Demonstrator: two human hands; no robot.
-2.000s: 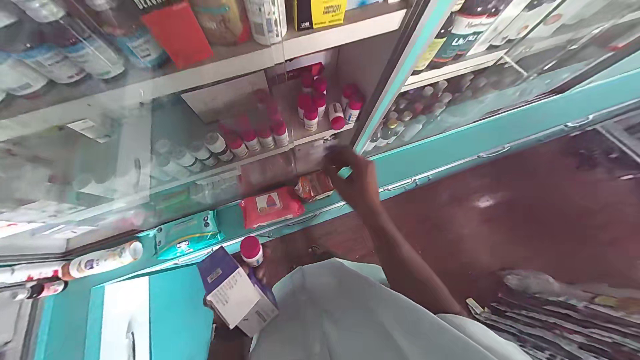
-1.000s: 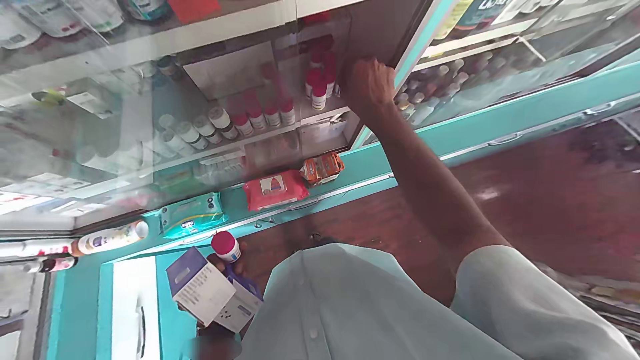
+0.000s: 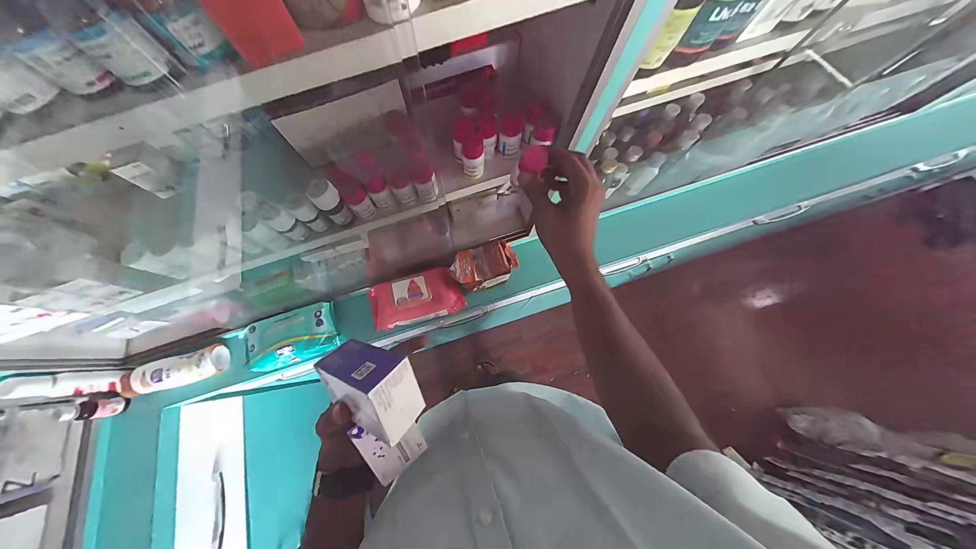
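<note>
My right hand (image 3: 568, 191) grips a small bottle with a pink cap (image 3: 533, 159) at the open part of a glass-fronted cabinet shelf. Just left of it, several white bottles with pink caps (image 3: 473, 156) stand upright on the shelf. Low at the left, my left hand (image 3: 339, 438) holds white-and-purple cardboard boxes (image 3: 377, 393), one above the other; part of its fingers is hidden behind them. More pink-capped bottles (image 3: 377, 191) and a white-capped bottle (image 3: 328, 200) stand behind the glass.
On the teal ledge lie a red wipes pack (image 3: 415, 299), an orange packet (image 3: 485, 264) and a teal wipes pack (image 3: 292, 338). Bottles (image 3: 177, 369) lie at the left corner. Drawer handles (image 3: 781, 213) line the cabinet's teal front. A stack of papers or packets (image 3: 869, 488) is at the lower right.
My right hand has come back from inside the shelf and now holds a pink-capped bottle. The pink-capped bottle seen earlier at my left hand no longer shows there.
</note>
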